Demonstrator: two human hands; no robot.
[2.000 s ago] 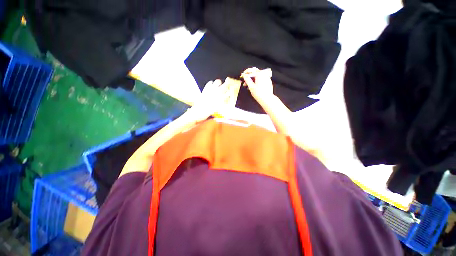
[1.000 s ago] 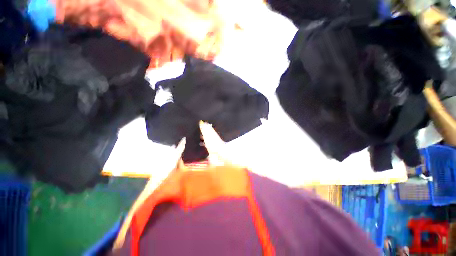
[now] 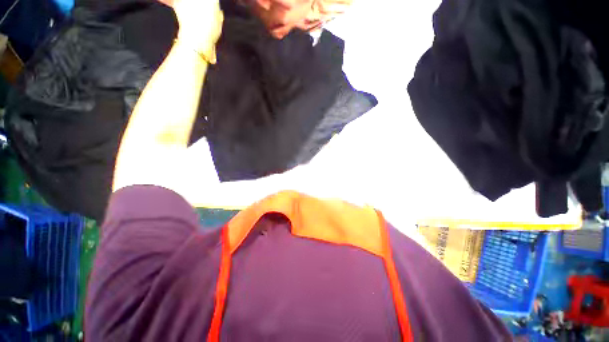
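My left arm reaches forward to the top edge of the picture. My left hand is overexposed and partly cut off there, over black cloth, so what its fingers hold cannot be told. A band shows at the wrist. My right hand is not in view. A black garment piece lies on the white table in front of me, with a greyer, shinier part at its right side. The marking template and pen cannot be seen.
A rumpled black pile is at left and another black pile at right. Rust-pink cloth lies at the far side. Blue crates stand on the floor at both sides, with a red plastic stool at lower right.
My left hand has moved from beside my right hand at the near edge of the black piece to far forward. My right hand has left view. The black piece lies differently, with a shinier part showing.
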